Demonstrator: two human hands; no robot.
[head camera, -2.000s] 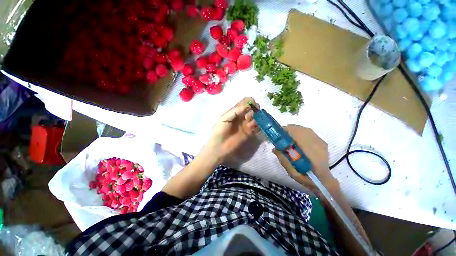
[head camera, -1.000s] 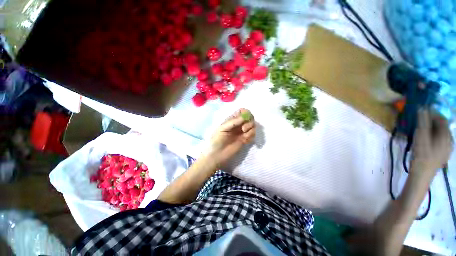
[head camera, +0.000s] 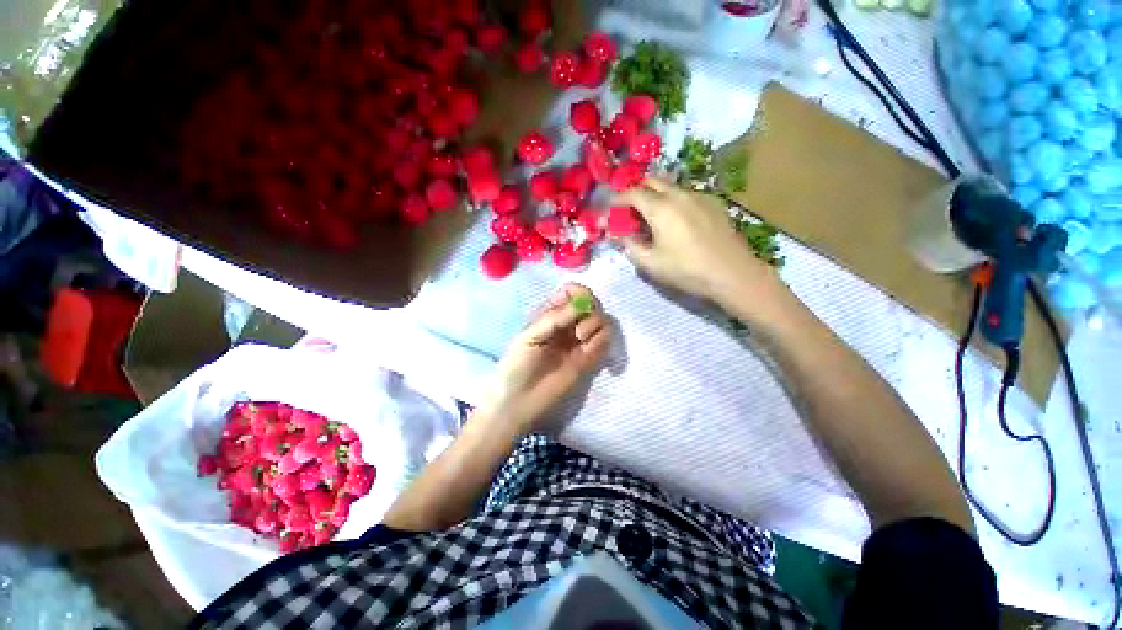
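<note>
My left hand pinches a tiny green leaf cap between its fingertips, just above the white table sheeting. My right hand reaches across to the loose red strawberry bodies. Its fingertips are at a red fruit on the near right side of the pile; whether they grip it is hard to tell. The blue glue gun lies at the right with its dark nozzle at the whitish cup. Green leaf cap clusters lie beside the fruits, some partly hidden behind my right hand.
A large carton with red fruits stands upper left. A white bag of finished strawberries hangs open below the table edge. A cardboard sheet lies under the cup. Black cord loops at right. Light-blue balls lie upper right.
My right hand has put the glue gun down at the cup and moved left to the red fruits. My left hand has stayed nearly in place, still pinching the leaf cap.
</note>
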